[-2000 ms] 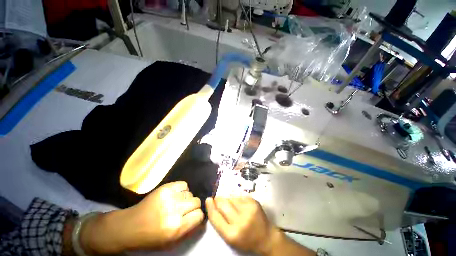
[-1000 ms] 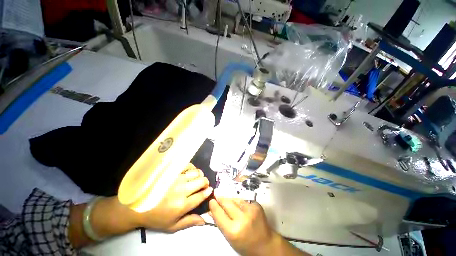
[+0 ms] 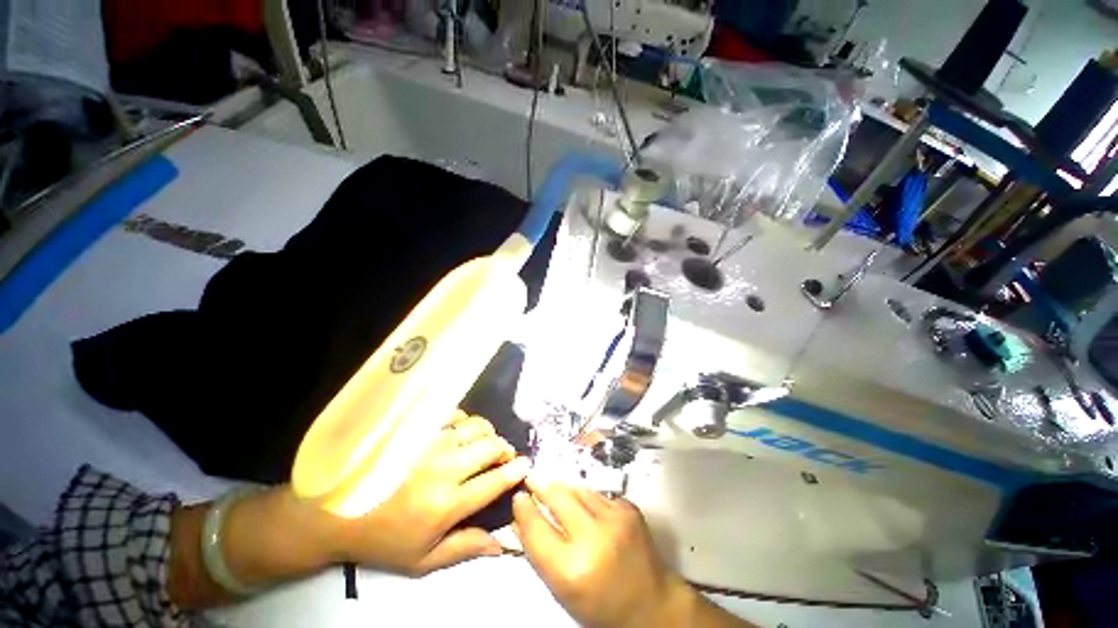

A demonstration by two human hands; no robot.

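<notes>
The black fabric (image 3: 307,294) lies flat left of the needle area, partly under the lamp. My left hand (image 3: 429,497) rests on its front edge, partly behind the lamp, with fingertips pressing the cloth beside the presser foot area (image 3: 558,436), which is washed out by glare. My right hand (image 3: 595,546) is just right of it, thumb and forefinger pinched together at the fabric edge, touching my left fingertips. A short dark strip (image 3: 352,580) shows on the table below my left wrist. Whether it joins the cloth is hidden.
The glowing lamp (image 3: 411,368) hangs over the cloth on a blue neck. The white JACK machine head (image 3: 785,503) fills the right. A clear plastic bag (image 3: 760,141) lies behind it. Thread cones (image 3: 984,47) stand upper right. Blue tape (image 3: 86,233) is at left.
Compared with two seconds ago, my left hand has moved up and flattened onto the cloth, and the dark strip has come into view below it. Over the last second both hands have barely moved.
</notes>
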